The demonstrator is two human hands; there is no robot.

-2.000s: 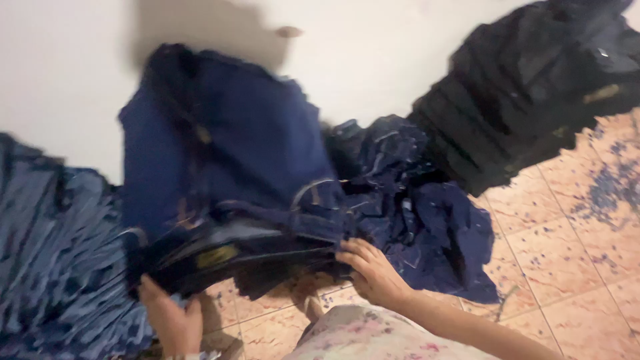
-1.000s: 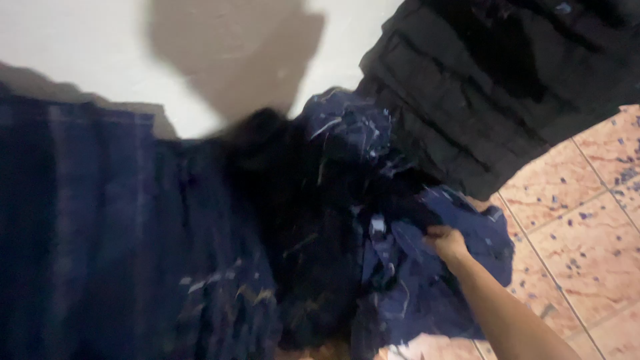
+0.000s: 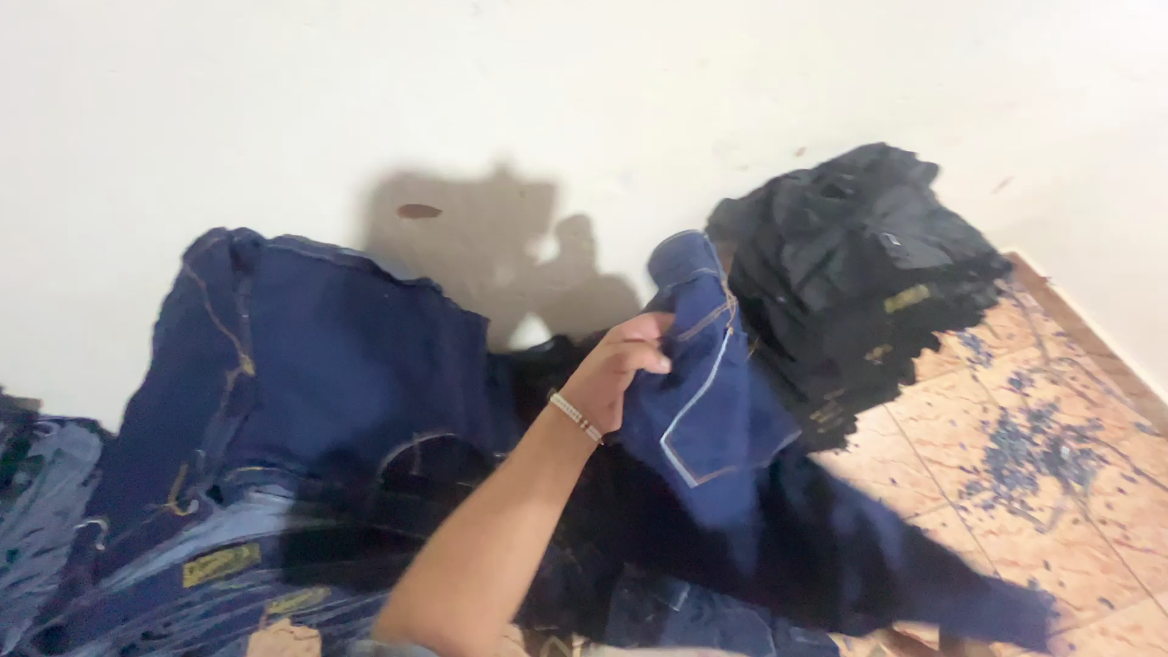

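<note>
My left hand (image 3: 630,365), with a beaded bracelet at the wrist, grips a dark blue denim garment (image 3: 703,411) with pale stitching near its upper edge. The cloth is lifted and spreads toward the lower right. To the left lies a stack of dark blue jeans (image 3: 356,356), its waistbands and yellowish labels facing me. Something skin-toned at the bottom edge, under the cloth, is too blurred to identify as my right hand.
A pile of black garments (image 3: 849,283) stands behind, at the right. Lighter blue denim (image 3: 46,493) lies far left. Blue scraps (image 3: 1031,456) are scattered over the tiled floor (image 3: 1122,538). A white wall (image 3: 584,100) rises behind.
Two seconds ago both hands held the front edge of the left jeans stack. One second ago a hand was on the loose blue denim; now my left hand holds a blue garment raised.
</note>
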